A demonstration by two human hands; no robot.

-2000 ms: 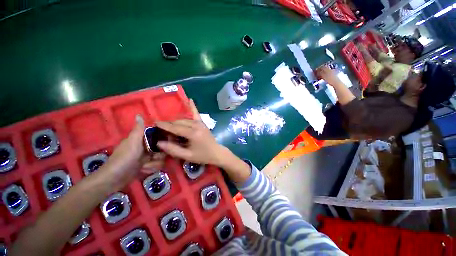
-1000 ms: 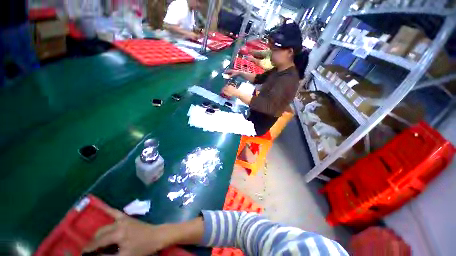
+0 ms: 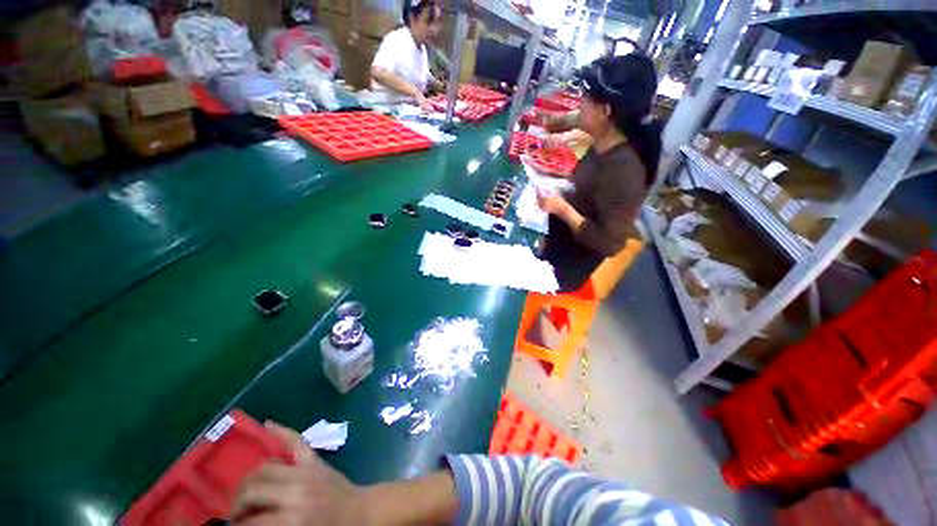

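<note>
My right hand (image 3: 298, 491), in a striped sleeve, is at the bottom edge over the near corner of the red tray (image 3: 195, 475). Its fingers are curled and partly cut off; a small dark bit shows beneath them, and I cannot tell if it is held. My left hand is out of the picture. The visible tray pockets show no watch units. A white solvent bottle (image 3: 347, 362) with a shiny metal top stands upright beyond the tray. A crumpled white wipe (image 3: 326, 435) lies just right of the tray.
Clear film scraps (image 3: 447, 349) lie right of the bottle. A watch unit (image 3: 269, 301) lies beyond it on the green belt (image 3: 134, 339), two more farther off. A seated person (image 3: 606, 175) works beside a white sheet (image 3: 483, 263). Shelves and red crates (image 3: 832, 380) stand at right.
The view has swung up and right along the line. My left hand and most of the tray, with its watch cases, have left the picture. My right hand is now at the bottom edge.
</note>
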